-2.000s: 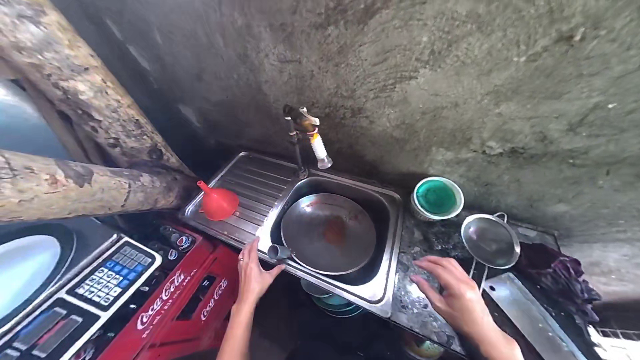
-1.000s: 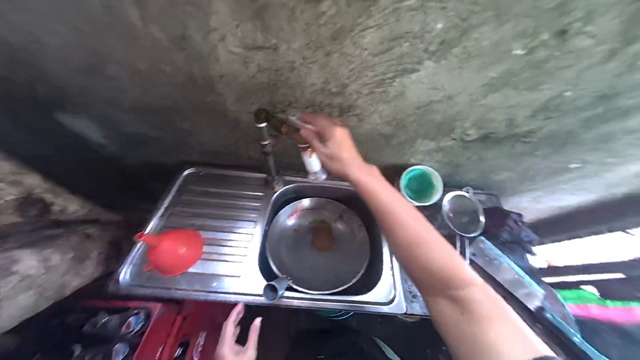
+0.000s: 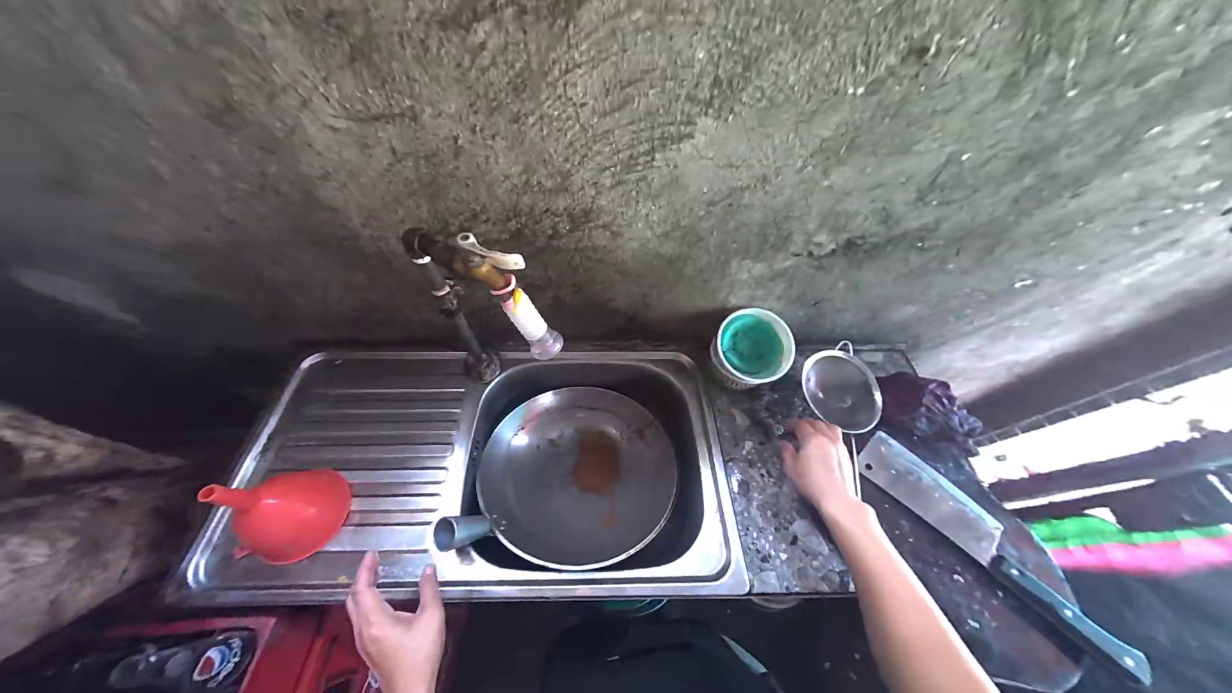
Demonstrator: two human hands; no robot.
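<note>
A metal wok (image 3: 553, 500) with a short tubular handle rests in the stainless steel sink (image 3: 722, 520), a brownish residue at its middle. My left hand (image 3: 399, 626) is in front of the sink's near edge, thumb and fingers apart, holding nothing. My right hand (image 3: 816, 457) reaches over the stone counter, just below the bowl of a wire strainer (image 3: 842, 390) and over or beside its handle; its fingertips are partly hidden, and whether it grips anything is unclear. A brass tap (image 3: 491, 274) with a white hose end stands behind the sink. No water is seen running.
A red plastic funnel (image 3: 294, 515) lies on the ribbed drainboard (image 3: 395, 423). A white tub (image 3: 731, 371) with green content stands behind the counter. To the right are a cleaver (image 3: 938, 500) on a dark board and a dark crumpled cloth (image 3: 929, 409). A rough wall rises behind.
My right hand has left the tap and moved down to the right, beside the strainer. My left hand, near the wok's handle two seconds ago, is now apart from it. The view has shifted.
</note>
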